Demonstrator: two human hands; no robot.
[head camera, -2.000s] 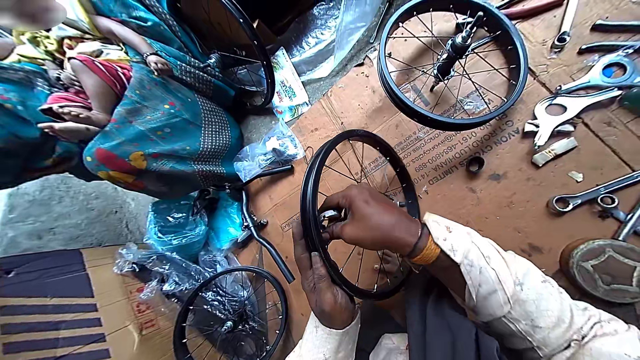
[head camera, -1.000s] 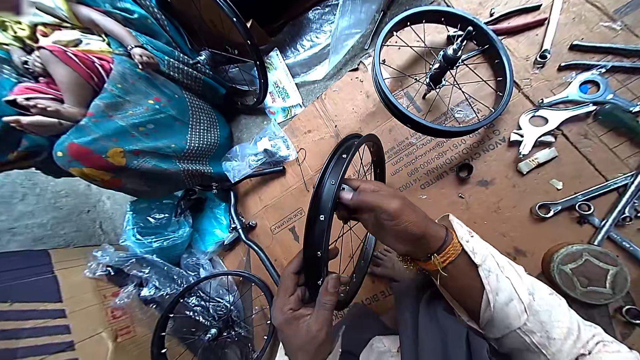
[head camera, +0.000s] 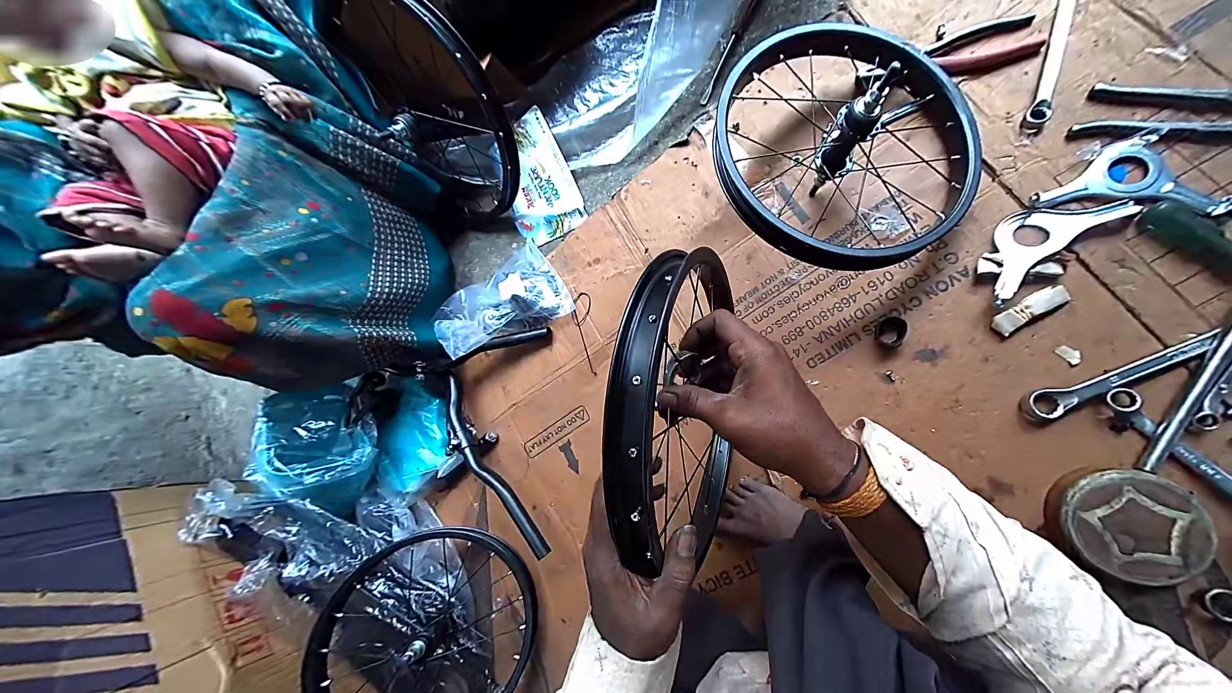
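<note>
A small black spoked bicycle wheel (head camera: 632, 414) stands nearly upright, edge toward me, over the cardboard. My left hand (head camera: 640, 577) grips its rim at the bottom, thumb on the near side and fingers behind. My right hand (head camera: 746, 395) is at the upper right of the wheel, its thumb and fingers pinched around something small near the hub and spokes; what exactly is hidden by the fingers. Spoke nipples show along the outer rim. A second spoked wheel with an axle hub (head camera: 852, 130) lies on the cardboard beyond my right hand.
Combination wrenches (head camera: 1107, 380), crank-like metal parts (head camera: 1059, 226), pliers (head camera: 991, 58) and a round tin (head camera: 1136, 529) lie right. Left are a black handlebar (head camera: 496, 481), plastic-wrapped parts (head camera: 308, 443) and another wheel (head camera: 322, 616). A seated person in teal cloth (head camera: 298, 279) holds a child, upper left; a further wheel (head camera: 496, 125) stands beside them.
The wheel in my hands has turned from showing its spoked side to nearly edge-on. My left hand has stayed on the lower rim, and my right hand remains by the spokes.
</note>
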